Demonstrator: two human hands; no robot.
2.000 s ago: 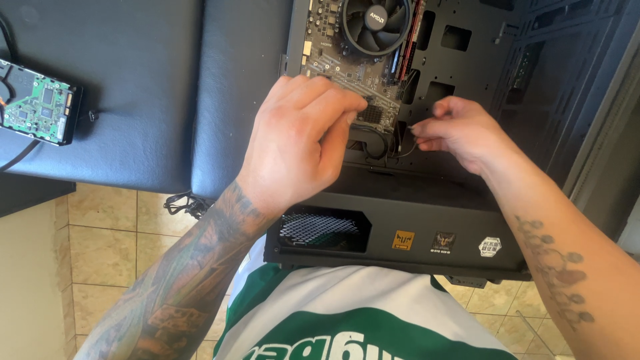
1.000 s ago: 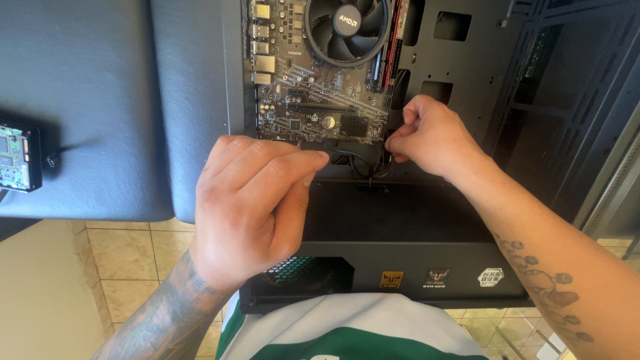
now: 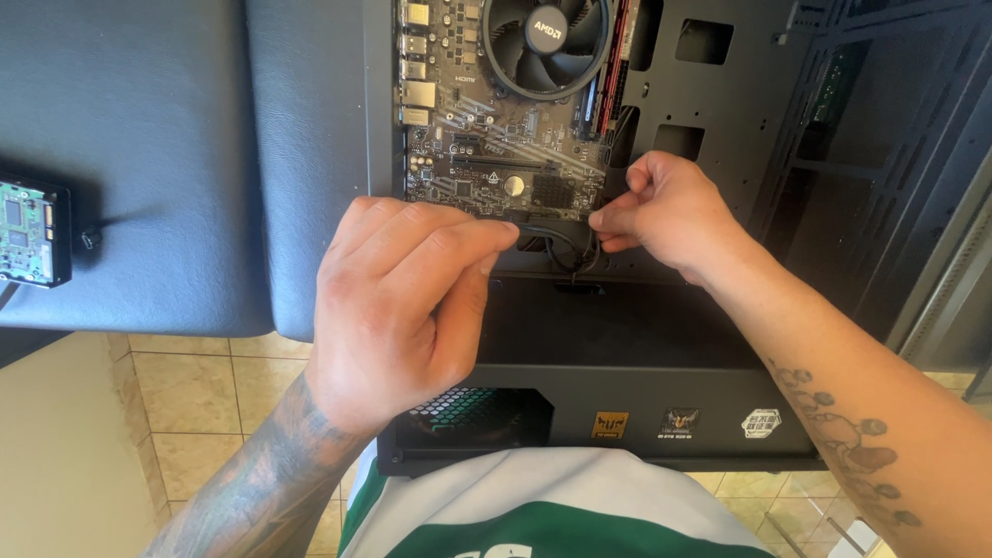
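A motherboard with an AMD fan cooler and red memory modules is mounted in a black computer case. My left hand is at the board's lower edge, fingers bent and thumb near the index finger; its fingertips are partly hidden, so whether it holds a thing is unclear. Thin black cables loop between the hands and run down into a slot of the power supply shroud. At the board's lower right corner, my right hand has its thumb and fingertips pinched together beside these cables.
The case stands beside blue padded cushions. A hard drive with a green circuit board lies on the left cushion, a small black connector next to it. The case's side frame rises at the right. Tiled floor shows below.
My left hand has moved left and down relative to the board, off the spot it covered two seconds ago. The right hand has come up to the board's lower right corner.
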